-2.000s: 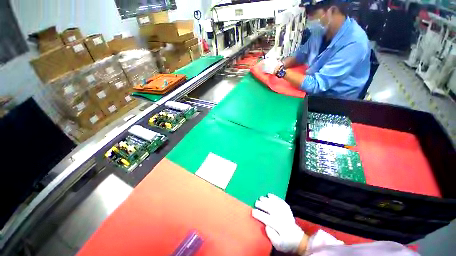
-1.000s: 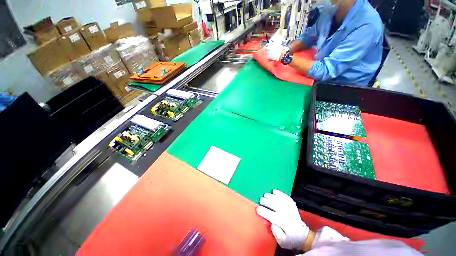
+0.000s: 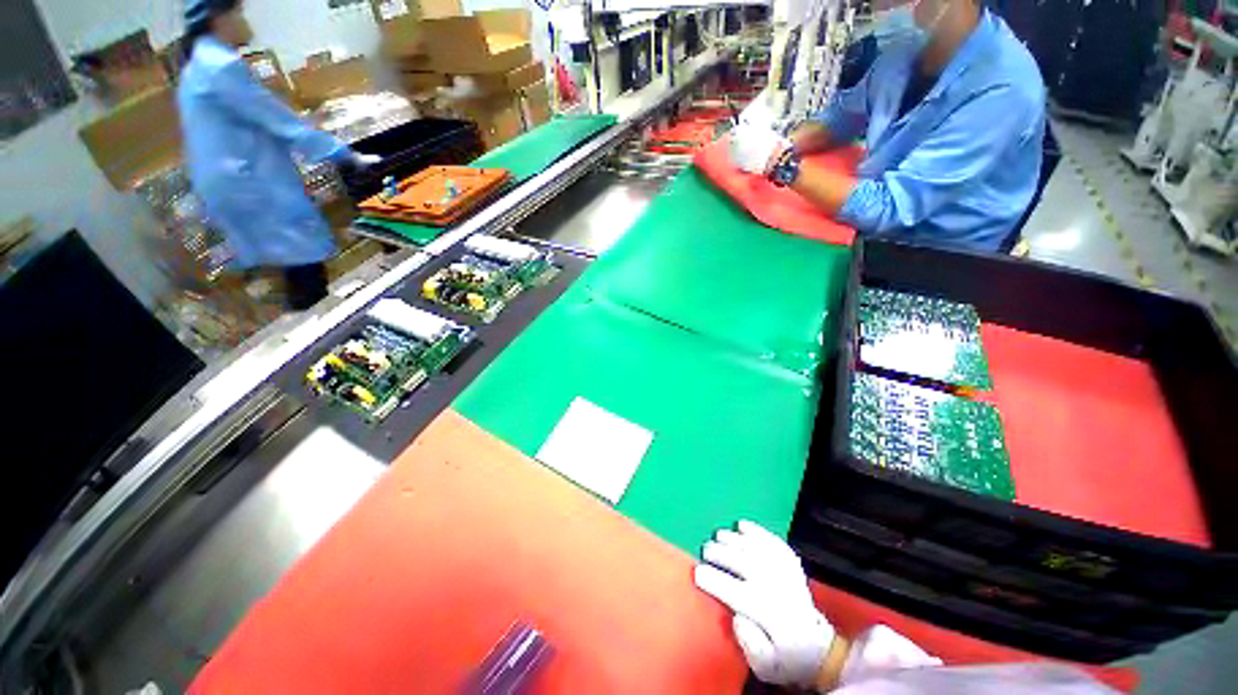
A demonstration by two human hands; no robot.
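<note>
My right hand (image 3: 767,600), in a white glove, rests flat with fingers spread at the right edge of the red mat (image 3: 462,543), holding nothing. My left hand is not in view. A white paper sheet (image 3: 595,448) lies on the green mat (image 3: 692,394) beyond my hand. A purple strip (image 3: 513,661) lies on the red mat at the bottom edge. Two circuit boards (image 3: 387,356) (image 3: 492,276) lie component side up on the black carrier tray (image 3: 469,356). Two more boards (image 3: 937,437) (image 3: 923,335) lie solder side up in the black tote (image 3: 1086,523).
A conveyor rail (image 3: 231,394) runs along the left. An orange plate (image 3: 437,194) sits beyond it. A person in a blue smock (image 3: 950,122) works across the bench. Another person (image 3: 251,149) stands behind the conveyor with a black tote (image 3: 414,147). A black monitor (image 3: 88,380) is at the left.
The person behind the conveyor has come into view at the left, and the black tote there is now farther right. My right hand has stayed at the mat's edge.
</note>
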